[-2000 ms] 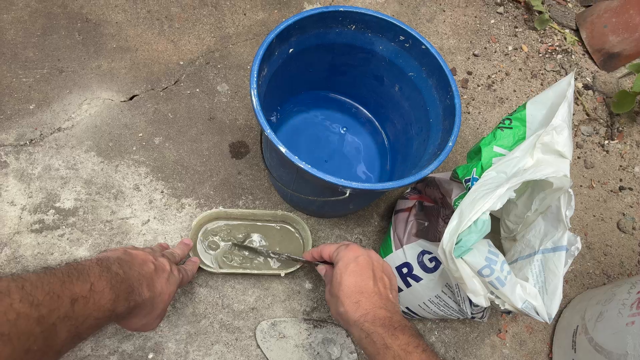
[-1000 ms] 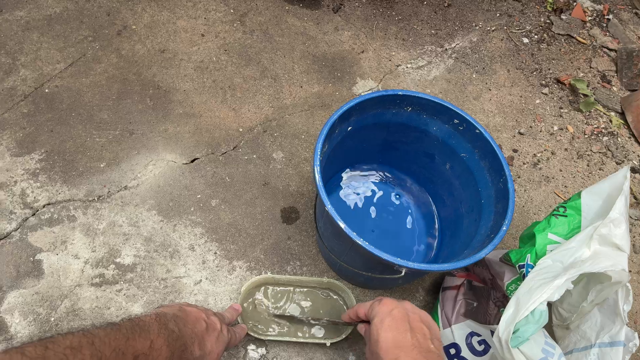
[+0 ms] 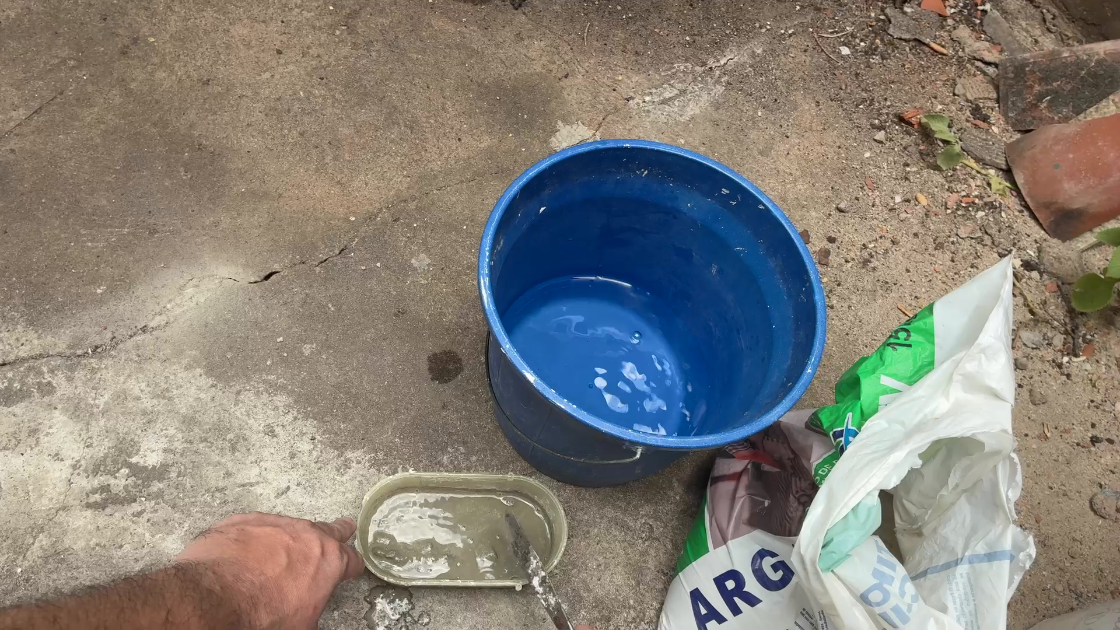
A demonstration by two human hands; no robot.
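Observation:
A shallow oval plastic tray (image 3: 374, 490) with greyish, wet liquid in it lies on the concrete floor. My left hand (image 3: 276, 560) is at its left end, fingertips against the wall; the thumb and fingers are close together. A thin metal blade tool (image 3: 538, 569), smeared with pale residue, slants into the tray over its right end. Of my right hand (image 3: 584, 626) only a fingertip shows at the bottom edge, by the tool; its hold is cut off from view. A blue plastic bucket (image 3: 560, 433) with some clear liquid in it stands behind and right of the tray.
An opened, printed plastic bag (image 3: 744, 577) slumps at the right beside the bucket. Broken terracotta pieces (image 3: 1067, 171), rubble and small green plants (image 3: 1094, 290) lie at the upper right. A crack (image 3: 267, 276) runs across the concrete at the left.
The blade was low across the tray and now slopes down out of its right end. My right hand, in full view before, has dropped almost out of the frame. The view has shifted.

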